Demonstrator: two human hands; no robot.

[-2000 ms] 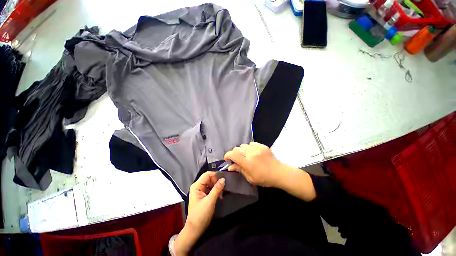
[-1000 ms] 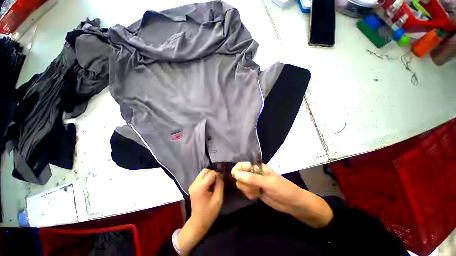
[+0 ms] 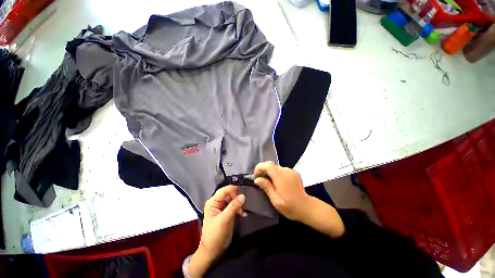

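A grey-and-black polo shirt (image 3: pixel 195 103) lies spread with its collar end at the table's near edge. Its reddish chest logo and buttoned placket (image 3: pixel 224 155) show. The collar (image 3: pixel 258 200) hangs between my hands over the edge. My left hand (image 3: pixel 221 209) pinches the collar's left part between thumb and fingers. My right hand (image 3: pixel 279 187) is curled at the black collar edge, right of the top button. A small bit of metal shows at its fingertips, which looks like thread snips (image 3: pixel 251 177); the rest is hidden in the hand.
A second grey-and-black shirt (image 3: pixel 51 117) lies crumpled at left, by a white paper sheet (image 3: pixel 58 231). A phone (image 3: pixel 342 23), green block (image 3: pixel 400 27), orange bottle (image 3: pixel 458 38) and red basket (image 3: pixel 456 13) are at upper right. Red crates (image 3: pixel 461 184) stand beside the table.
My right hand has opened out from its tighter curl and shifted slightly at the collar. The collar's grey band and a button show again between my hands. The view has shifted slightly.
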